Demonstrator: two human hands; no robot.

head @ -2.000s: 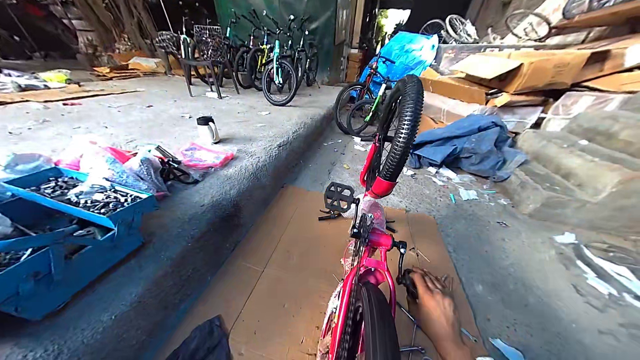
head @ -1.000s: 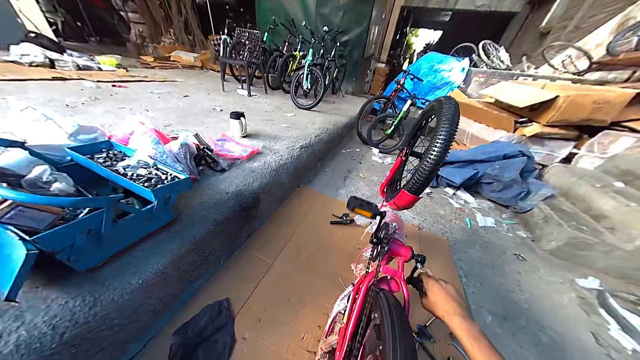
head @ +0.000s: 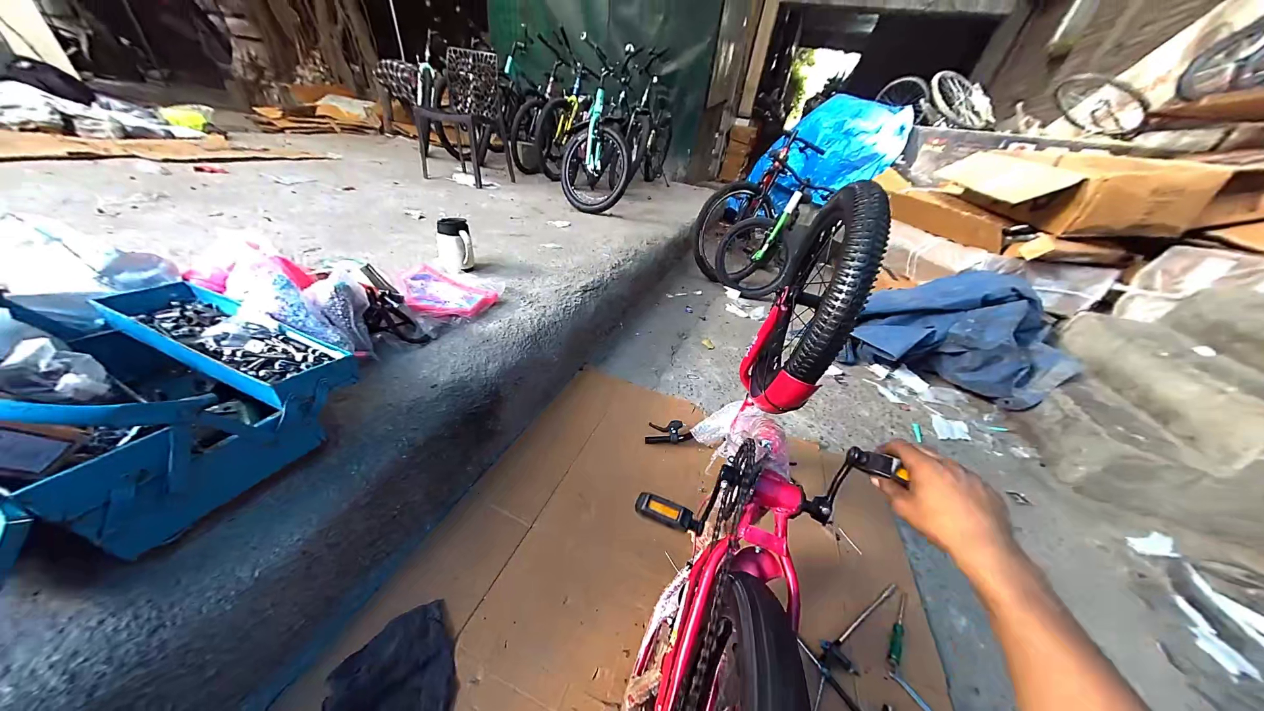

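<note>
A pink bicycle frame stands upside down on a flattened cardboard sheet, with its front wheel raised farther off and its rear wheel close by. My right hand grips the right pedal, out at the end of its crank arm. The left pedal sticks out on the other side, beside the chain. Clear plastic wrap covers part of the frame. A green-handled screwdriver and other metal tools lie on the cardboard at the right. My left hand is out of view.
A blue metal toolbox full of small parts sits on the raised concrete ledge at left, near plastic bags and a black-and-white mug. A dark cloth lies on the cardboard. Blue cloth, cartons and several bicycles are beyond.
The pedals and cranks have turned around between the frames. My right hand has moved up and outward with the right pedal. The view has shifted somewhat.
</note>
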